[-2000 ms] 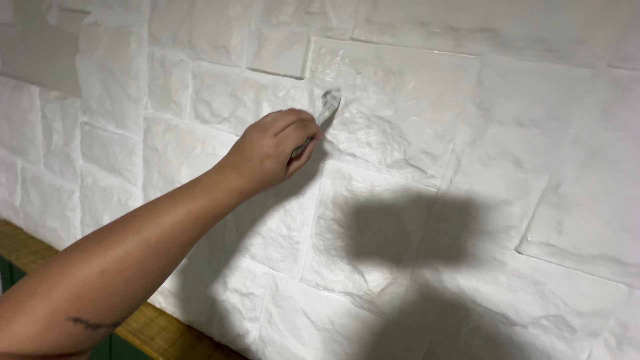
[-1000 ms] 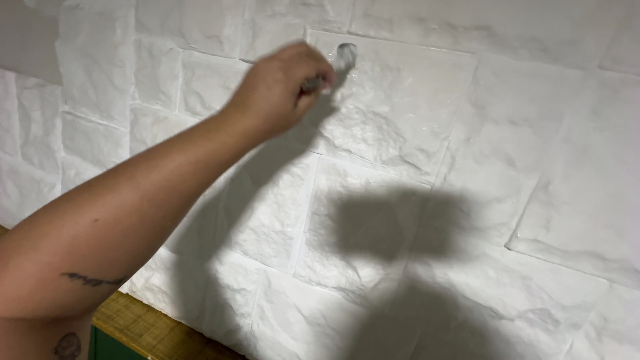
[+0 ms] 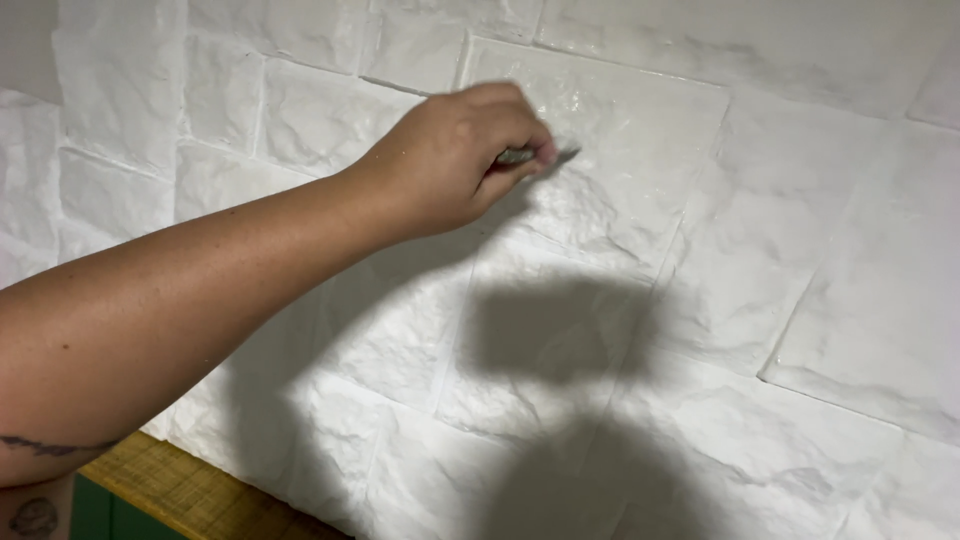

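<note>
My left hand (image 3: 499, 154) reaches in from the left and is shut on a small paintbrush (image 3: 516, 156), held between the thumb and fingers. The brush's butt end shows inside the grip, and its dark, blurred tip points right, close against the white stone-textured wall (image 3: 645, 142). Most of the brush is hidden by the fingers. Around the tip, the upper part of a large rough block looks wet and glossy. My right hand is out of view.
White relief blocks with narrow joints between them cover most of the view. Shadows of the arm and a head shape fall on the lower wall. A yellowish wooden ledge (image 3: 202, 487) runs along the lower left, above a green panel (image 3: 127, 517).
My left hand rose with the brush towards the block's top edge, then came back down and is now lower on the same block. The grip on the brush stays shut.
</note>
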